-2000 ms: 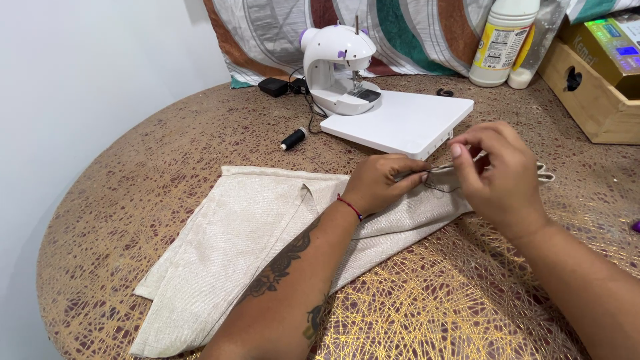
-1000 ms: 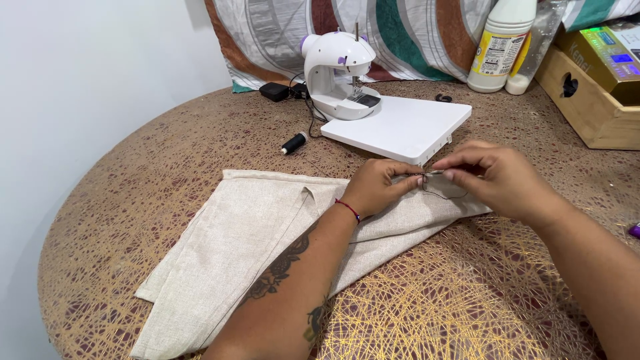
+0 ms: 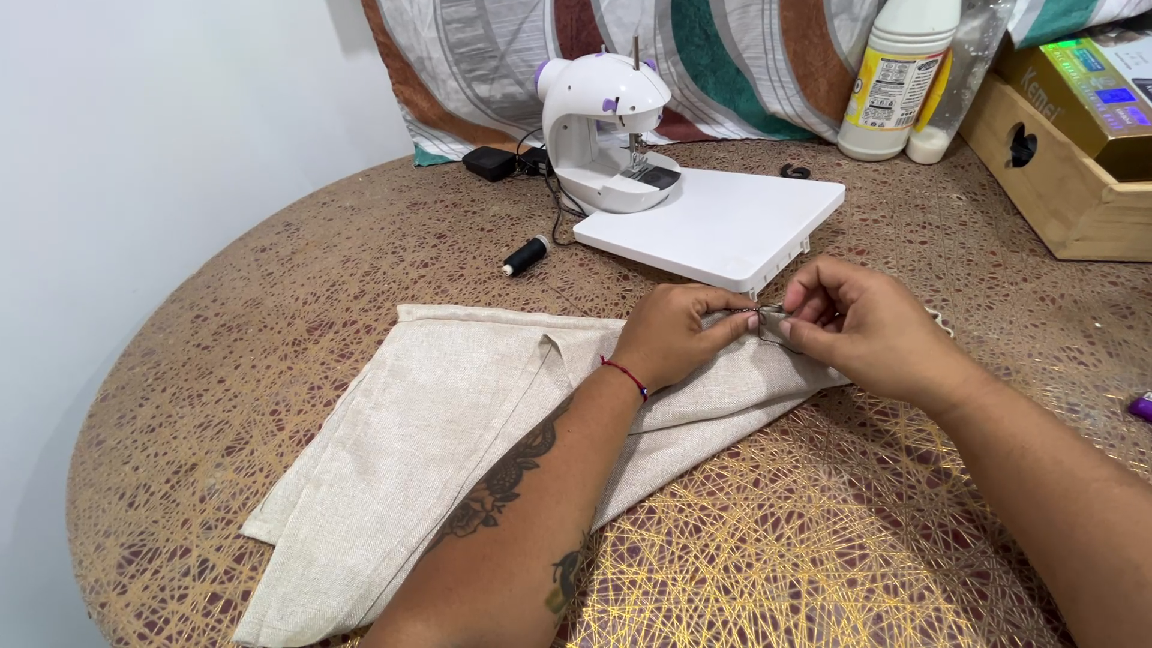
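Beige woven fabric point(image 3: 423, 405) lies folded over the table, its upper right edge raised between my hands. My left hand point(image 3: 679, 333) pinches that edge between thumb and forefinger. Close to its right, my right hand point(image 3: 864, 328) has thumb and fingers together at the same edge, by a dark thread point(image 3: 776, 342) that loops down over the cloth. Whether a needle is between the right fingertips is too small to tell. A spool of black thread point(image 3: 526, 256) lies beyond the fabric, left of the white mini sewing machine point(image 3: 598, 135).
The machine's white extension table point(image 3: 720, 225) stands just beyond my hands. Further back are a black adapter point(image 3: 490, 163) with cables, a white bottle point(image 3: 891, 90), a clear bottle point(image 3: 958, 81) and a wooden crate point(image 3: 1053, 189) holding a box. A purple object point(image 3: 1141, 407) sits at the right edge.
My right hand was raised off the fabric edge two seconds ago; it has come down beside my left hand. The left hand has stayed at the edge.
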